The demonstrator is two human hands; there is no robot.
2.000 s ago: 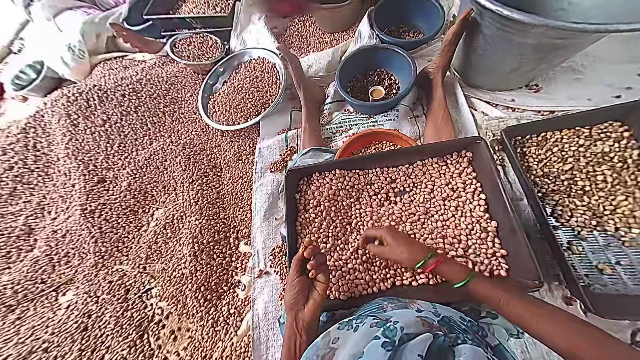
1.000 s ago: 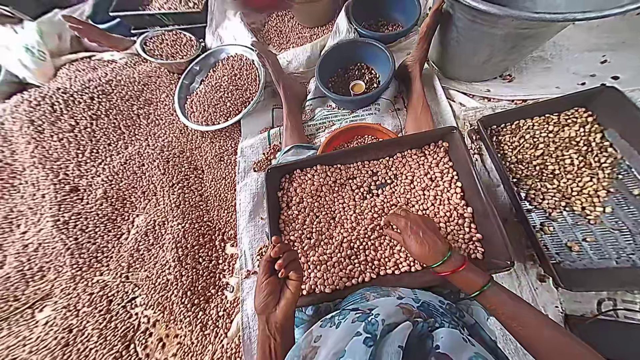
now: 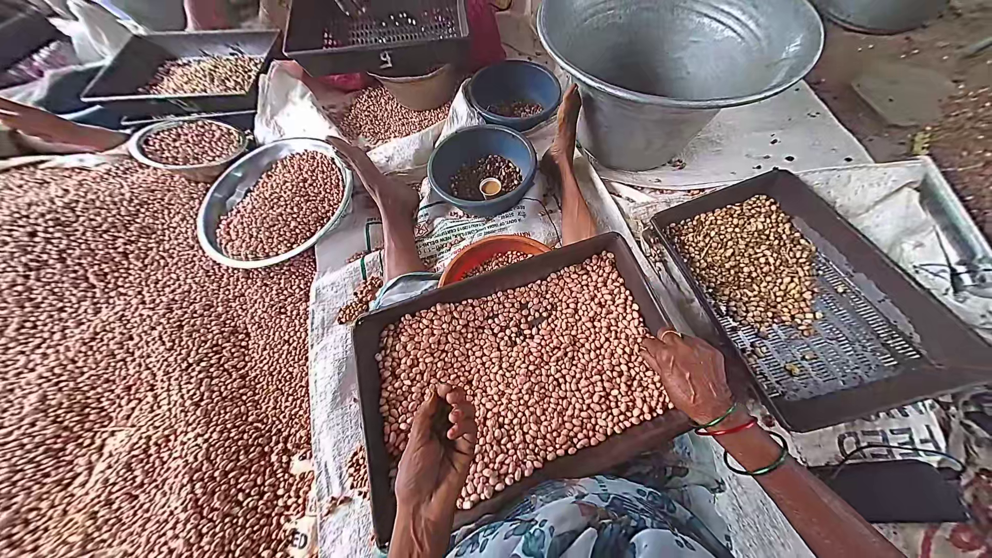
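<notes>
A dark rectangular tray (image 3: 364, 372) rests by my lap, filled with pinkish-brown nuts or seeds (image 3: 542, 356). My left hand (image 3: 442, 442) is palm up over the tray's near left part, fingers curled; whether something small lies in them I cannot tell. My right hand (image 3: 688, 376), with bangles at the wrist, is at the tray's right edge, fingertips down by the nuts; what it pinches, if anything, is hidden. An orange bowl (image 3: 496, 246) of similar nuts sits just beyond the tray.
A large nut heap (image 3: 155, 372) lies left, with a metal basin (image 3: 208, 225) of nuts behind it. A blue bowl (image 3: 482, 147) holds dark pieces and a small cup. A perforated tray (image 3: 852, 411) of yellowish pieces is right, a big metal tub (image 3: 651, 128) behind. Another person's leg shows far left.
My right hand has moved from over the middle of the nuts to the tray's right edge. My left hand stays near the tray's left part. The view has shifted.
</notes>
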